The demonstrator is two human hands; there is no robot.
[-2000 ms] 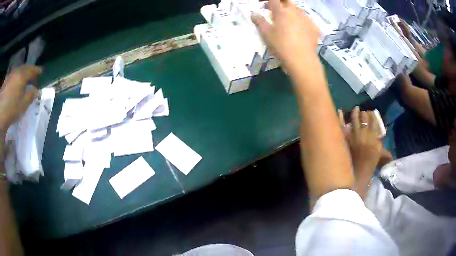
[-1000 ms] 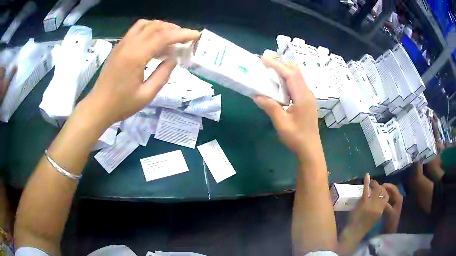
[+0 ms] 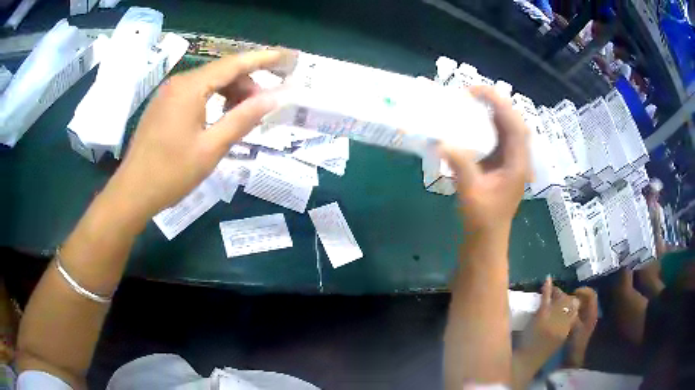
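A long white carton [image 3: 381, 103] with blurred print and a small green mark is held level above the bench. My left hand [image 3: 221, 114] pinches its left end, fingers on top and thumb below. My right hand [image 3: 491, 160] grips its right end between thumb and fingers. Both carton ends are partly hidden by the fingers. Below it lies a loose heap of white printed leaflets [image 3: 278, 181], with two separate leaflets nearer the bench's front edge.
Cartons with milky sleeves on top [image 3: 114, 99] lie at the left of the green bench [image 3: 396, 228]. Rows of white cartons [image 3: 602, 145] lean at the right. Another person's hands [image 3: 560, 316] hold a white carton at the lower right.
Two seconds ago my right hand was at the rear cartons and my left at the far left. Since one second ago, the carton held between both hands has moved slightly right and become more level.
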